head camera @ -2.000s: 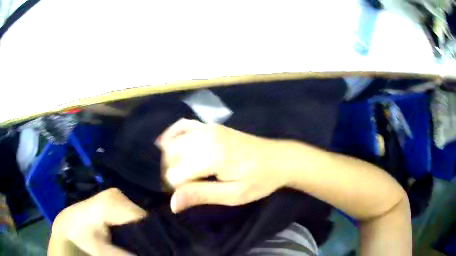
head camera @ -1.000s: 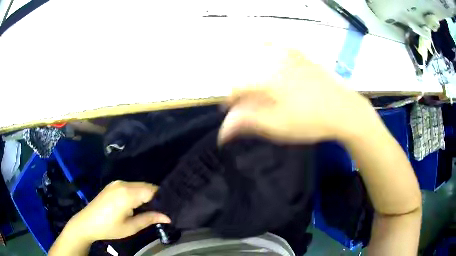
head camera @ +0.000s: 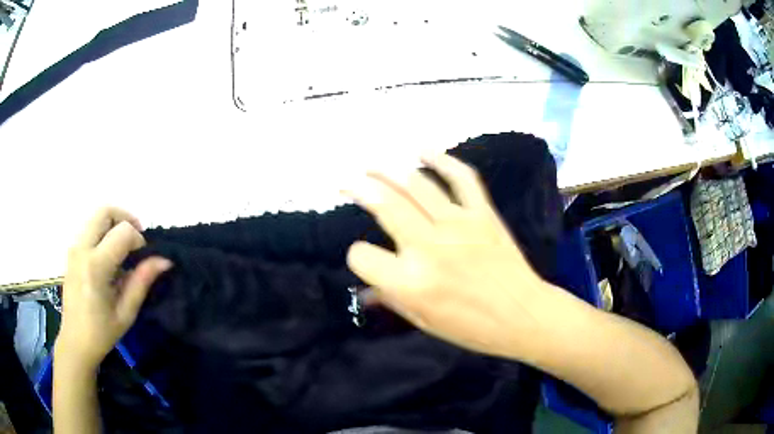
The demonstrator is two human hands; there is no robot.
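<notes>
The black garment (head camera: 280, 331) hangs over the table's front edge, its gathered waistband (head camera: 255, 237) lying on the white table top. A small white print shows near its middle. My left hand (head camera: 106, 275) pinches the waistband's left end between thumb and fingers. My right hand (head camera: 450, 254) is over the right part of the garment, fingers spread and slightly blurred, palm down. It touches or hovers over the cloth; no grip shows.
Black thread snips (head camera: 547, 56) lie at the back right beside a blue tape strip (head camera: 560, 110). The off-white machine head (head camera: 636, 30) is at top right. A black elastic strip (head camera: 102, 47) lies at upper left. Blue bins (head camera: 649, 254) stand below the table.
The garment has come up from the lap onto the table edge, with the waistband spread sideways. My left hand has moved up and left with its end. My right hand has moved lower, fingers now spread.
</notes>
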